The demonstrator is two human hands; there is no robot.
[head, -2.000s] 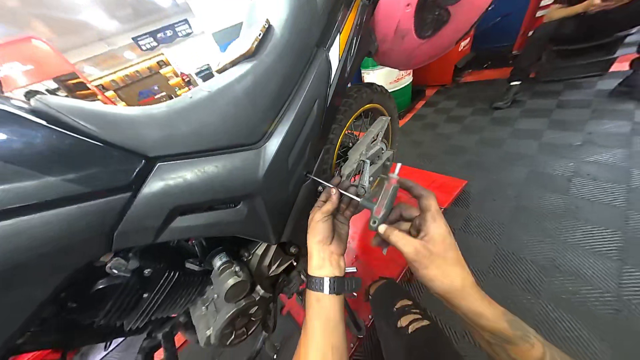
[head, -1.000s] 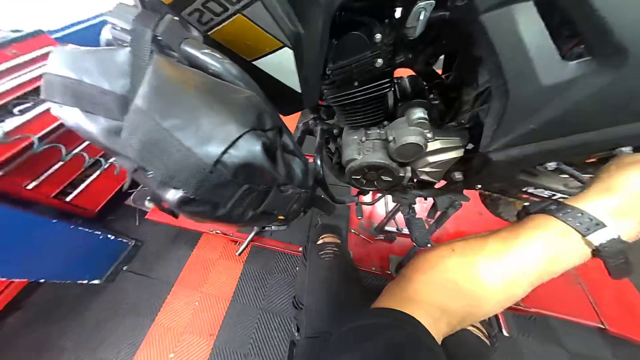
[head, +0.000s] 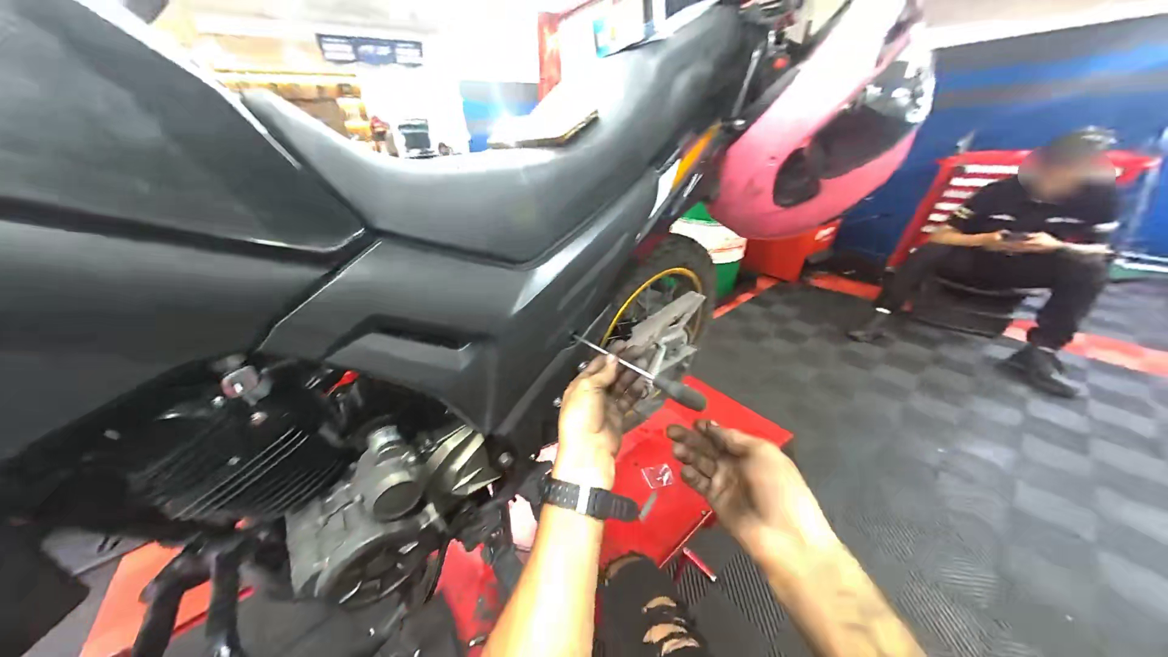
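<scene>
A tool with a long thin metal shaft and a dark handle (head: 683,393), seemingly a screwdriver, has its tip at the rear edge of the motorcycle's dark side panel (head: 429,319). Around the shaft, near its middle, my left hand (head: 598,401) has its fingers closed; a watch is on that wrist. Just below the handle is my right hand (head: 735,474), palm up with the fingers partly curled, and nothing shows in it. Behind the shaft are the swingarm (head: 671,333) and the rear wheel with a gold rim (head: 630,297).
Under the bike stands a red lift platform (head: 739,424) with a small clear bag (head: 657,475) on it. The engine (head: 365,529) is at lower left. A pink helmet (head: 757,196) hangs by the tail. A person (head: 1031,228) sits at the right before a red tool cabinet (head: 949,182).
The view swung to the bike's front and came back. My right hand, which was at the tool with a handle beside the wheel two seconds ago, is now lower and apart from it.
</scene>
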